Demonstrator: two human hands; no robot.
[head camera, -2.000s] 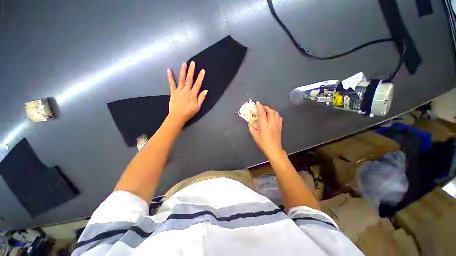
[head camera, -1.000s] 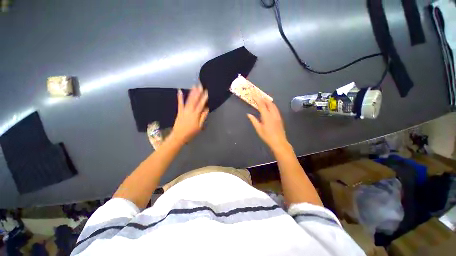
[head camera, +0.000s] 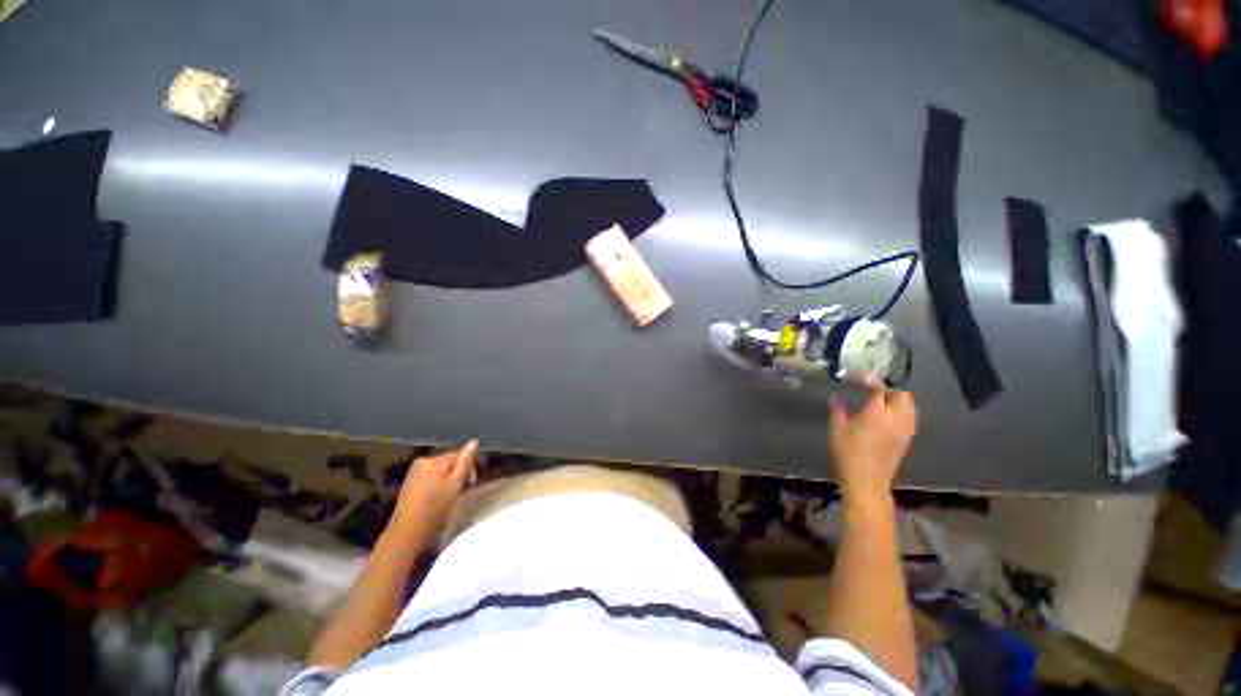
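Observation:
A black curved cut panel (head camera: 449, 242) lies flat on the grey table (head camera: 572, 388). A mottled wrapped weight (head camera: 362, 295) overlaps its lower left edge. A pinkish-beige block weight (head camera: 629, 276) lies slanted across its right part. The electric rotary cutter (head camera: 803, 344) lies to the right, its round end cap towards the right. My right hand (head camera: 874, 432) is at the near side of that cap, thumb and fingers apart, fingertips at its edge, with no visible grip. My left hand (head camera: 438, 485) is at the table's near edge, away from the panel, fingers curled, nothing visible in it.
Open-looking shears (head camera: 697, 90) lie at the back by the black cord (head camera: 742, 218). A cream squarish block (head camera: 202, 98) and dark pieces (head camera: 55, 231) are left. Dark strips (head camera: 953, 258) and folded white pieces (head camera: 1140, 347) are right. Scraps and an orange-red bag (head camera: 116, 555) lie below.
Both hands have left the panel and pink block; the left drew back to the table edge, the right moved right to the cutter. The pink block stays on the panel. The view has shifted.

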